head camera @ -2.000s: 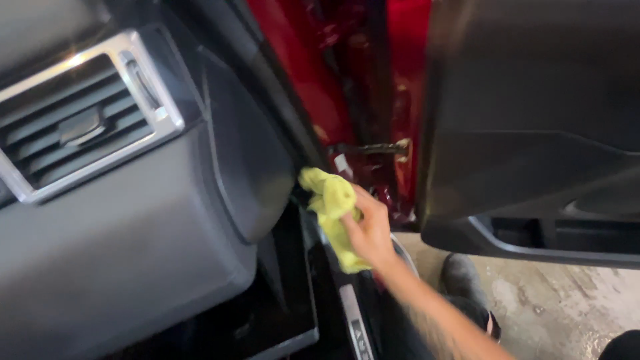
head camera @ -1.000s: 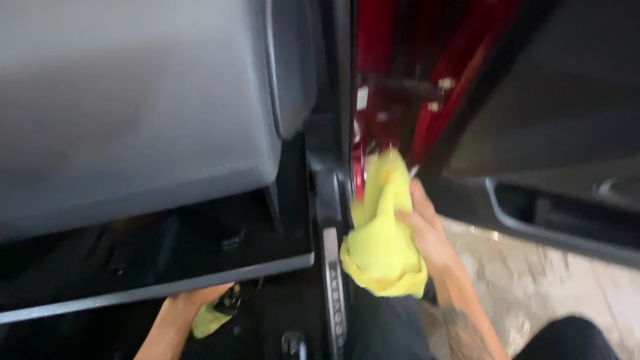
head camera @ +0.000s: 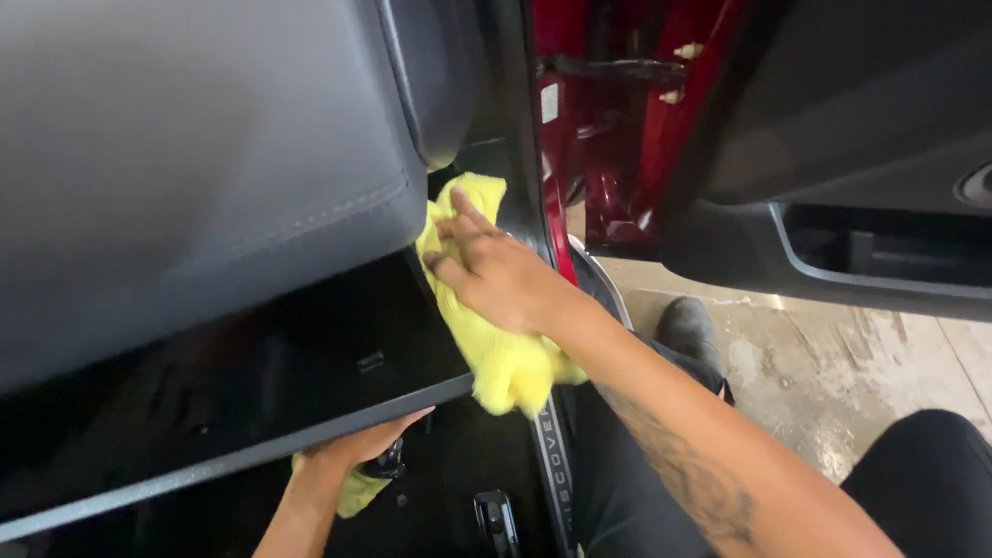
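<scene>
My right hand (head camera: 496, 271) presses a yellow microfiber cloth (head camera: 511, 364) with spread fingers against the side trim beside the dashboard's lower corner, at the door opening. My left hand (head camera: 364, 442) is at the lower edge of the open glove box (head camera: 232, 473), with its fingers mostly hidden behind that edge. A second yellow cloth (head camera: 360, 492) hangs beside the left wrist; whether the left hand grips it cannot be seen. The grey dashboard panel (head camera: 194, 139) lies above the glove box.
The open car door (head camera: 837, 155) with its storage pocket is at the right, joined to the red door frame (head camera: 620, 170). A door sill plate (head camera: 552, 465) bearing lettering runs below the right hand. A shoe (head camera: 686, 333) stands on the concrete floor (head camera: 821, 364).
My right hand has moved from the door frame's edge inward to the trim by the dashboard, with the cloth. My left hand, out of view two seconds ago, has come into view under the glove box.
</scene>
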